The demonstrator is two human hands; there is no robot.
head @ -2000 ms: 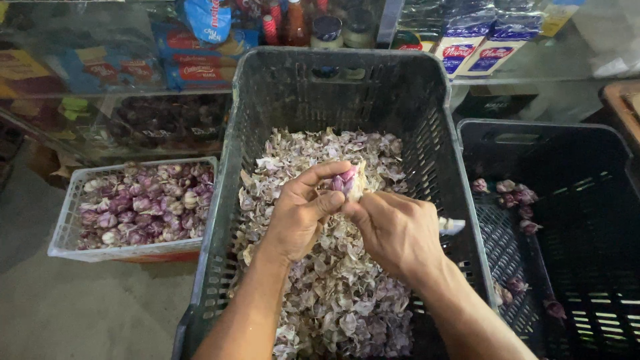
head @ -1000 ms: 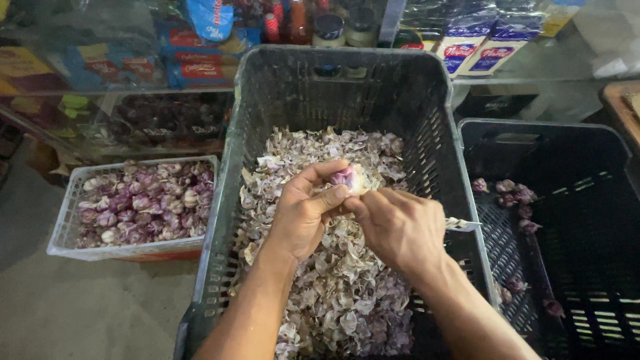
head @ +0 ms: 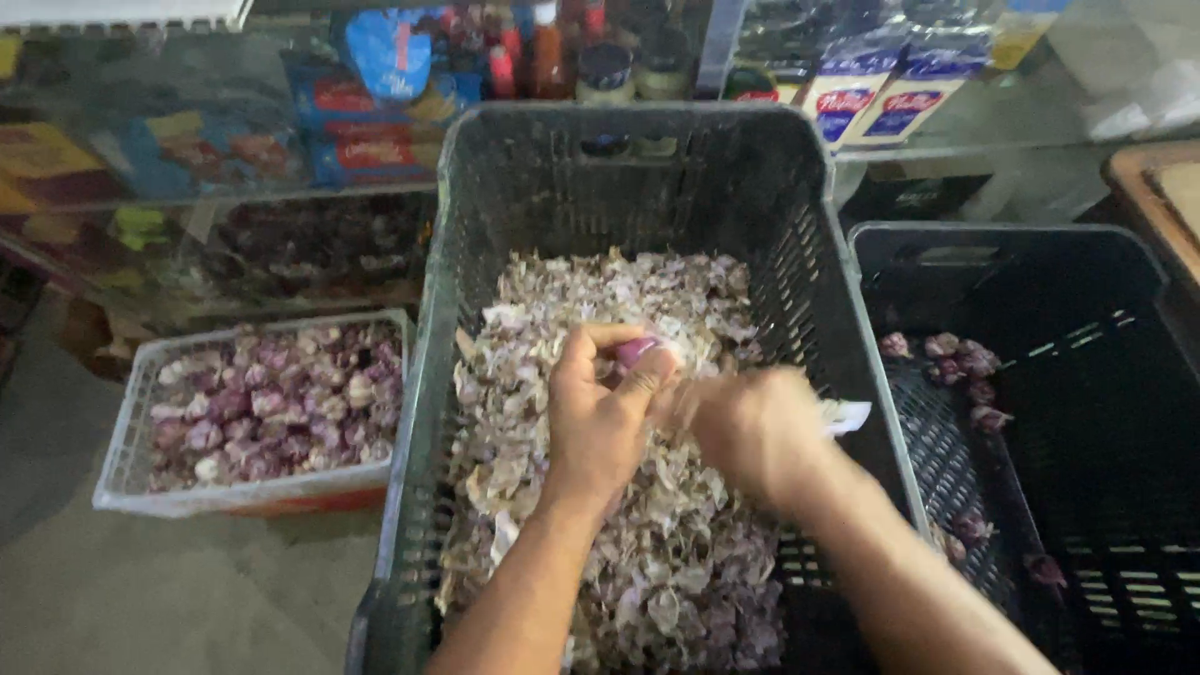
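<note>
Above a black plastic crate (head: 637, 117) my left hand (head: 600, 403) grips a purple garlic bulb (head: 637, 352) between thumb and fingers. Just right of it is my right hand (head: 759, 431), blurred by motion and curled. A pale, flat-ended object (head: 848, 417) sticks out beyond that hand's outer side; its kind and what the fingers close on are unclear. Beneath both hands, dry papery garlic skins (head: 656, 581) cover much of the crate's floor.
A white plastic basket (head: 127, 450) of purple garlic bulbs stands at the left. At the right a second black crate (head: 1022, 230) holds several bulbs (head: 975, 359). Behind, a glass shelf (head: 937, 155) bears packets and jars.
My right hand has moved slightly away from the bulb, to the right. My left hand still holds the bulb in about the same place.
</note>
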